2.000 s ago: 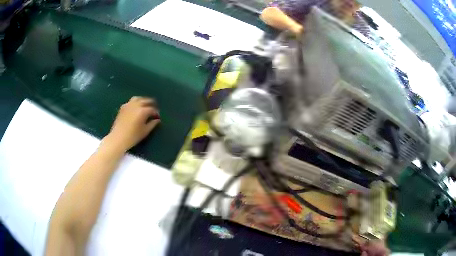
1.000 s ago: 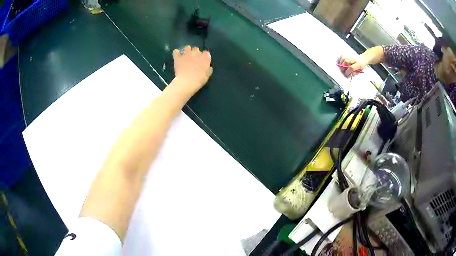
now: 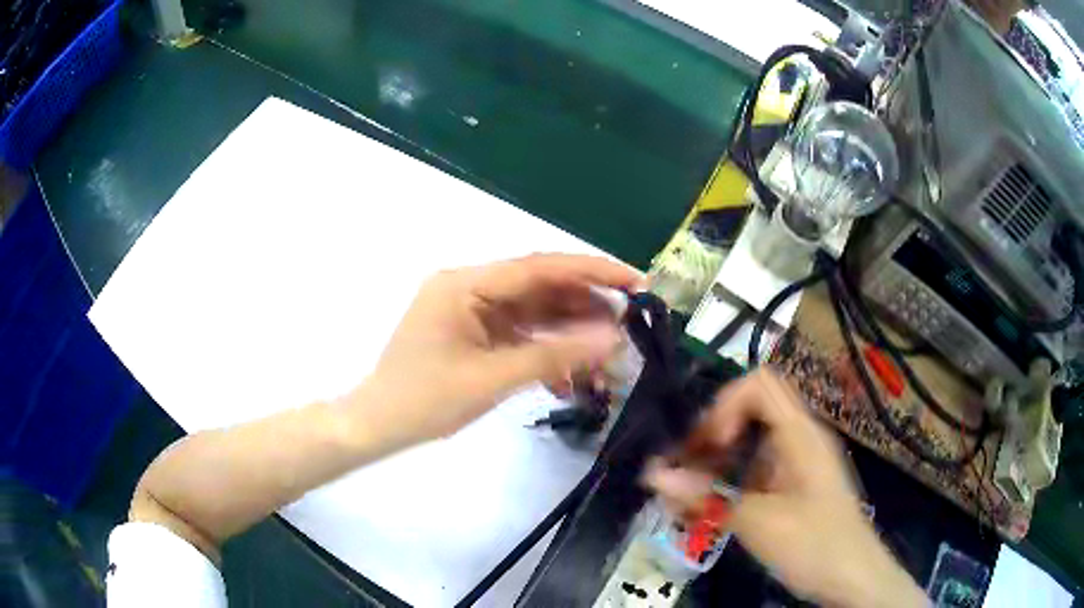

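My left hand is in the middle, over the white sheet's right side, its fingers closed on a looped black cord. My right hand is to its right, over the dark panel, with its fingers closed around a blurred dark piece. Dark, blurred cord strands lie between the hands. A small black plug-like part shows below my left fingers. A red piece is just below my right fingertips, by the off-white socket strip.
The white sheet lies on the green bench. At right are a glass bulb, thick black cables, a grey meter, a vented grey box and an orange-red piece on a wooden board. A blue crate is top left.
My left hand has come back from the far green bench to the sheet's right side and now holds cord. My right hand has come into view. The view has shifted right.
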